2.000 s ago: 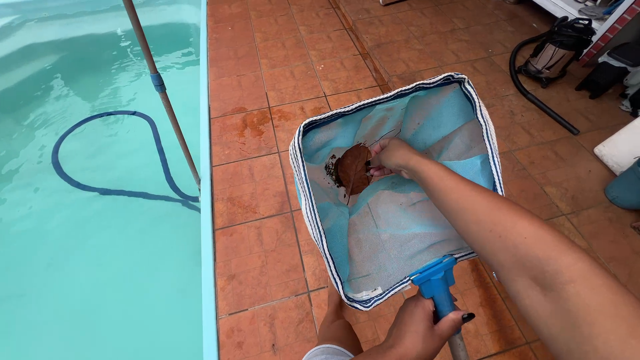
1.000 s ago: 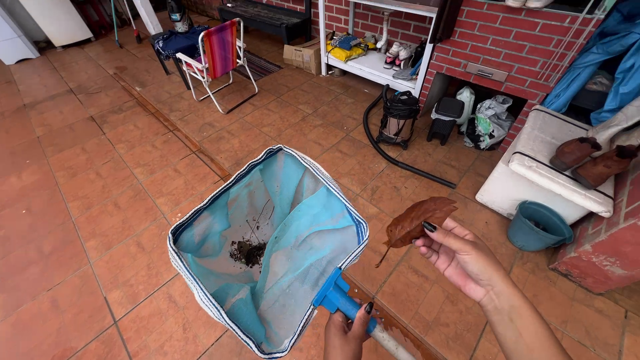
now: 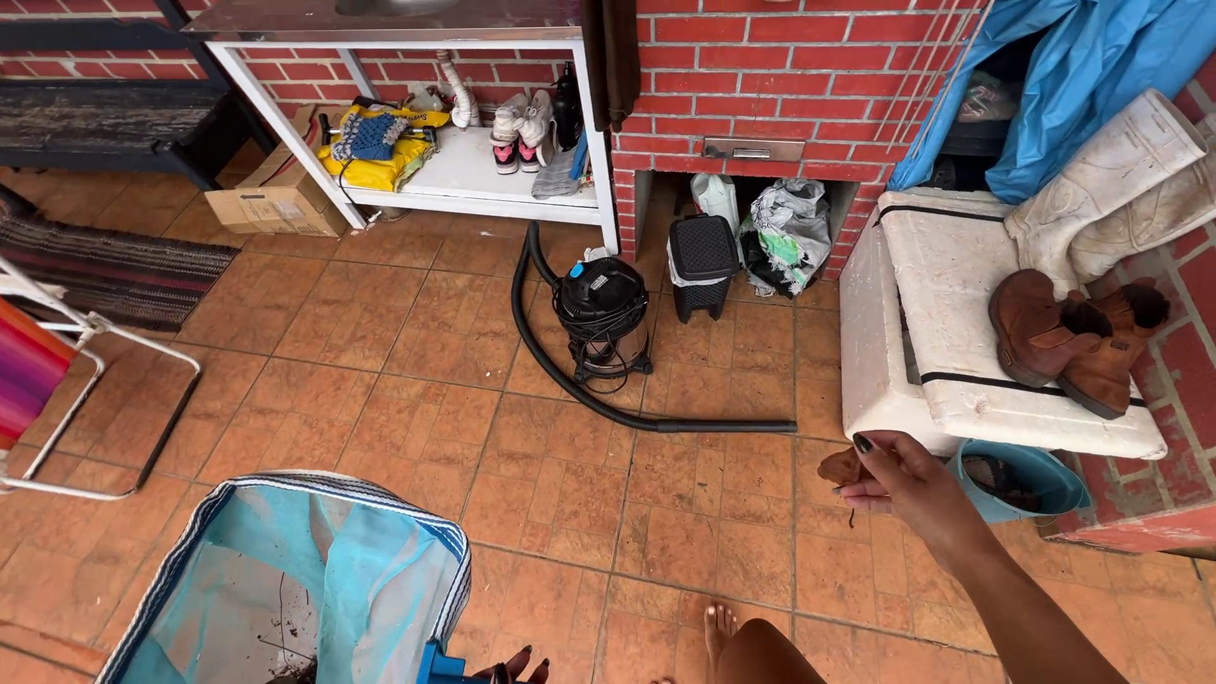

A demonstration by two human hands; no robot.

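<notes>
My right hand (image 3: 902,480) pinches a dry brown leaf (image 3: 841,467) between thumb and fingers, just left of a blue-green bucket (image 3: 1021,484). At the bottom edge my left hand (image 3: 518,668) is partly cut off, beside the blue plastic handle fitting (image 3: 439,665) of a pool skimmer net; its fingers look curled at the pole, which is out of frame. The net (image 3: 370,570), light blue mesh with a white and dark blue striped rim, fills the lower left. Dark debris (image 3: 296,671) and thin twigs lie in its mesh.
A wet-dry vacuum (image 3: 600,309) with a black hose (image 3: 570,380) stands on the tiled floor. Behind are a white shelf (image 3: 465,180) and a small black bin (image 3: 701,261). At right, brown boots (image 3: 1045,332) rest on a foam box (image 3: 874,351). A folding chair (image 3: 95,380) stands at left.
The leaf was pinched inside the net, then lifted out; now my right hand holds it farther from the net, near the bucket. The view has swung far from the pool toward the brick wall.
</notes>
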